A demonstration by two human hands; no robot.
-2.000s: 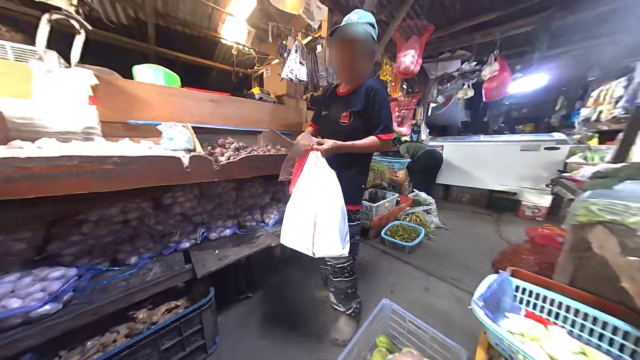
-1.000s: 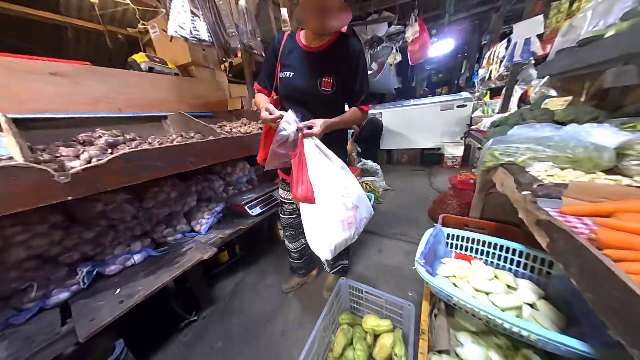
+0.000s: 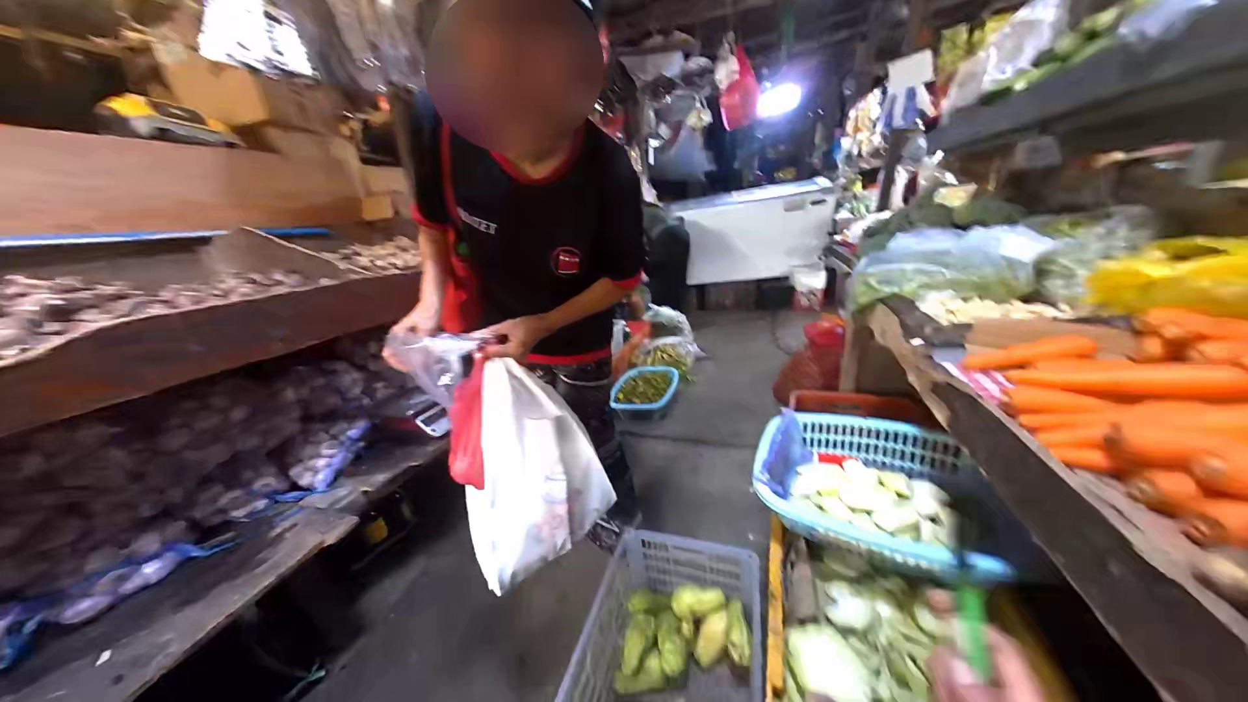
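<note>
At the lower right edge, my right hand [image 3: 985, 665] is closed round the green handle [image 3: 973, 624] of a tool; its dark upper part is blurred and looks like a knife blade. Below and beside it lie cut cabbage and leafy trimmings [image 3: 877, 624]. Just above is a light blue plastic basket [image 3: 877, 556] with pale cut vegetable pieces [image 3: 877, 497]. My left hand is not in view. Facing me, a person in a black shirt [image 3: 546, 244] holds a clear plastic bag [image 3: 436, 363], a red bag [image 3: 468, 429] and a large white bag [image 3: 531, 468].
A grey crate [image 3: 643, 556] of green chayote-like vegetables stands on the floor. Carrots [image 3: 1131, 390] lie on the right stall. On the left are a wooden shelf [image 3: 195, 336] of bulbs and net sacks [image 3: 175, 458]. Farther back stand a small blue basket [image 3: 644, 408] and a white chest freezer [image 3: 760, 234].
My right hand with the green-handled tool has come into view at the lower right. The other person is nearer than two seconds ago, still holding the bags. The view has turned right.
</note>
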